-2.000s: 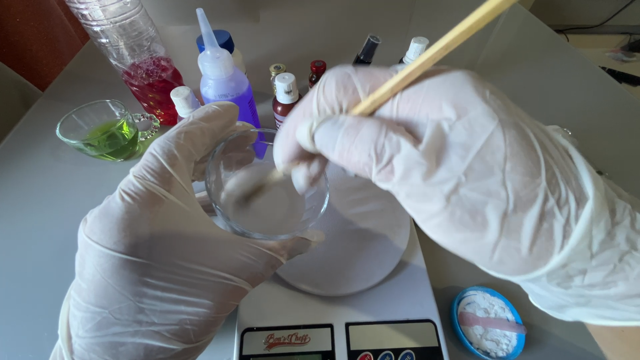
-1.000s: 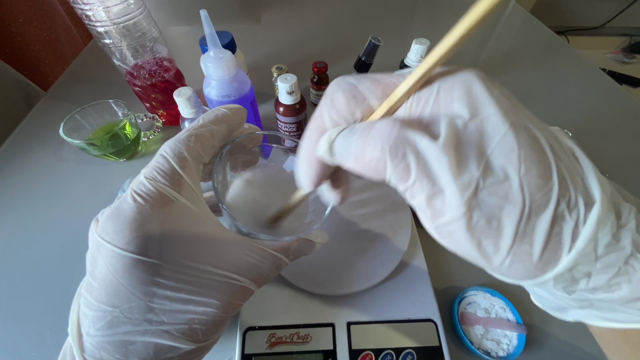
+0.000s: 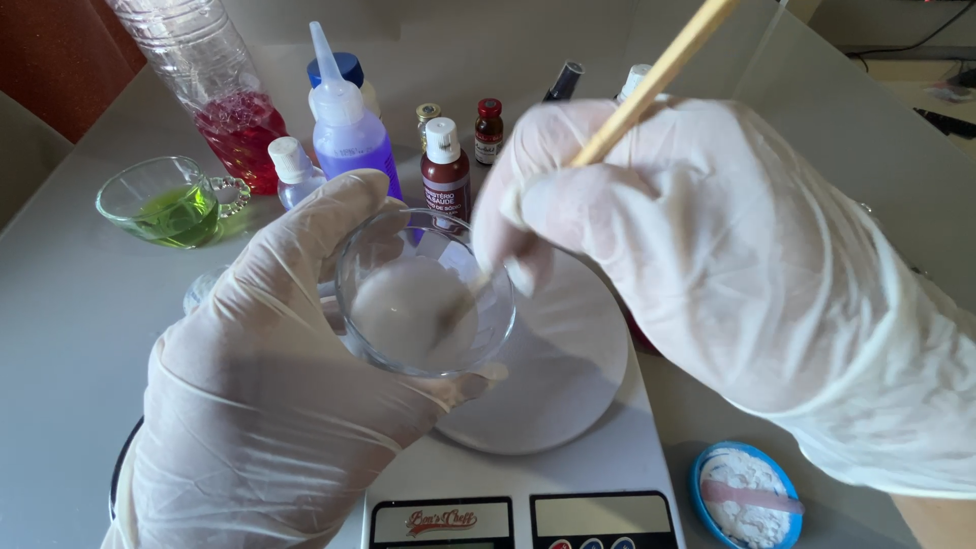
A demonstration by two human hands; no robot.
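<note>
My left hand (image 3: 282, 358), in a whitish disposable glove, holds a small clear glass bowl (image 3: 499, 335) tilted above a white kitchen scale (image 3: 488, 476). Cloudy whitish liquid (image 3: 389, 313) lies in the bowl. My right hand (image 3: 671, 229), gloved the same way, grips a wooden stick (image 3: 656, 84) between thumb and fingers; its lower end, blurred, dips into the liquid. Behind the bowl stands a brown bottle with a white cap (image 3: 446, 171). The scale's round plate (image 3: 557, 396) shows under the bowl and beside my right hand.
A glass cup of green liquid (image 3: 175, 217), a clear plastic bottle of red liquid (image 3: 236, 130) and a nozzle bottle of purple liquid (image 3: 354, 145) stand at the back left. Small vials, one red-capped (image 3: 489, 133), stand behind. A blue dish of white powder (image 3: 747, 496) sits at the lower right.
The stick's lower end has shifted about within the bowl while my right hand moves with it. My left hand keeps its hold on the bowl.
</note>
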